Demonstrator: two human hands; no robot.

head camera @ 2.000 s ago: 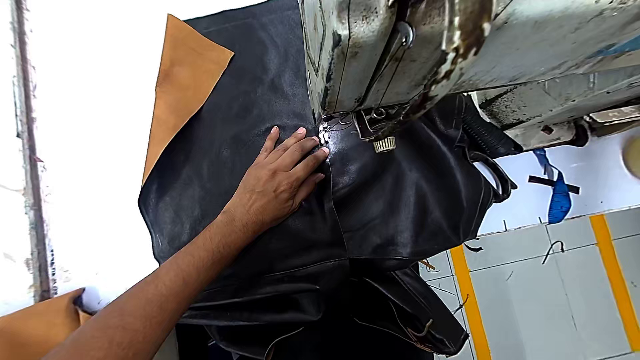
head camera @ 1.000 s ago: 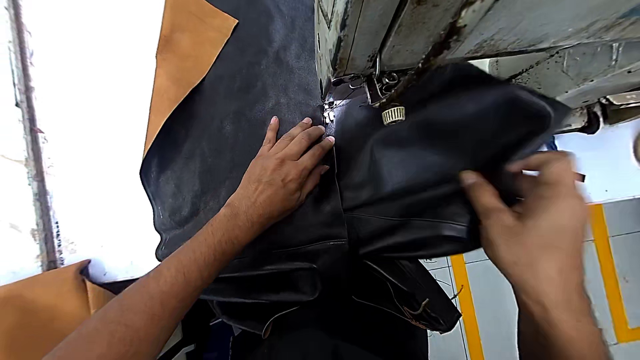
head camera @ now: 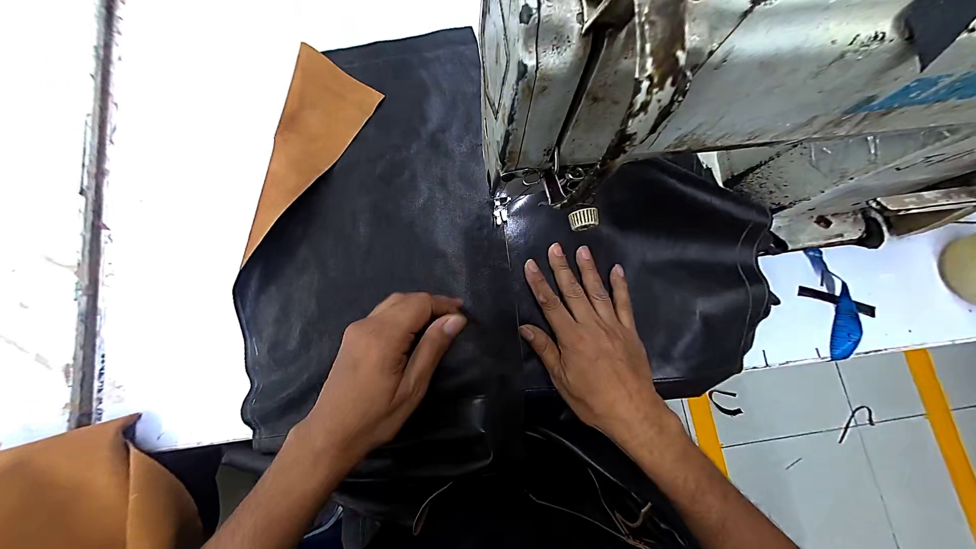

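Note:
Black leather (head camera: pixel 396 206) lies spread on the white table and passes under the presser foot (head camera: pixel 500 210) of a sewing machine (head camera: pixel 610 91). A seam runs down from the foot between my hands. My left hand (head camera: pixel 389 358), left of the seam, has its thumb and index finger brought close over the leather; whether they pinch its edge is hard to tell. My right hand (head camera: pixel 591 343) lies flat, fingers spread, on the leather right of the seam. A corner of the leather is folded over at the upper left, showing its tan underside (head camera: pixel 309 130).
The machine's body fills the upper right, with a ribbed cream knob (head camera: pixel 584 219) beside the foot. More tan leather (head camera: pixel 84 488) sits at the lower left. A blue strip (head camera: pixel 845 324) is at the table's right edge. Below are floor tiles (head camera: pixel 801 457) with yellow lines.
My left hand has moved back from beside the presser foot. My right hand, out of view two seconds ago and then at the garment's right side, now rests flat near the seam.

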